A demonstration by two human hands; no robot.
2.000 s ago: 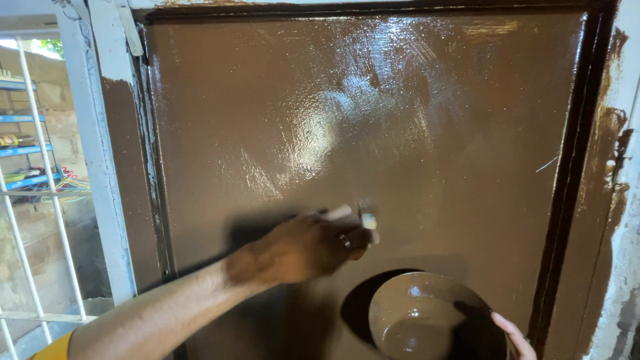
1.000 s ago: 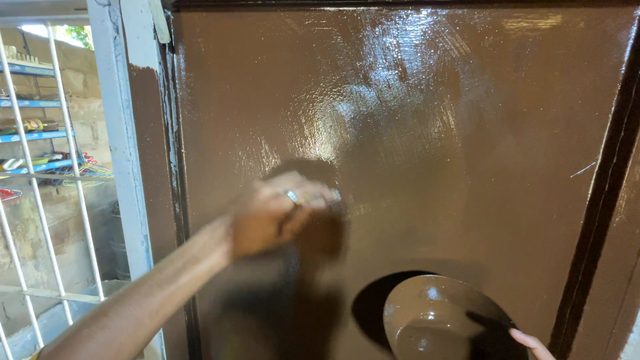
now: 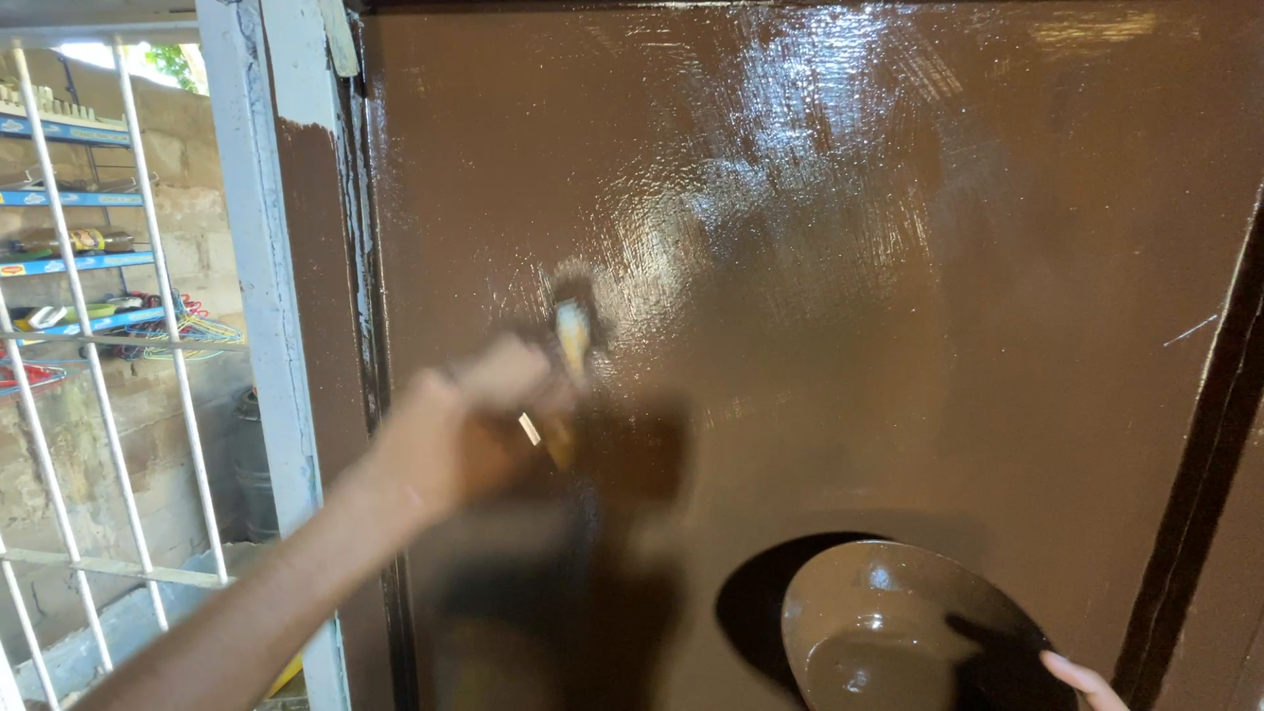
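Blurred by motion, my left hand (image 3: 504, 395) is closed around a paintbrush (image 3: 573, 341), whose pale upper part shows against the wet brown door panel (image 3: 810, 395). Fresh paint on the panel shines, with brush streaks around the upper middle. At the lower right, a round bowl (image 3: 918, 632) with brown paint inside is tilted toward the camera. Fingers of my right hand (image 3: 1081, 681) grip its right rim; the rest of that hand is out of view. The bowl casts a dark shadow on the panel.
A pale blue frame post (image 3: 281, 296), partly brown, stands left of the panel. Beyond it are white metal bars (image 3: 148, 395), shelves (image 3: 79, 262) with goods, wire hangers (image 3: 188, 326) and a block wall. A dark raised strip (image 3: 1200, 474) runs along the panel's right side.
My left hand has moved left across the panel, then higher up with the brush. The bowl stays at the lower right in my right hand. The view has shifted somewhat left.
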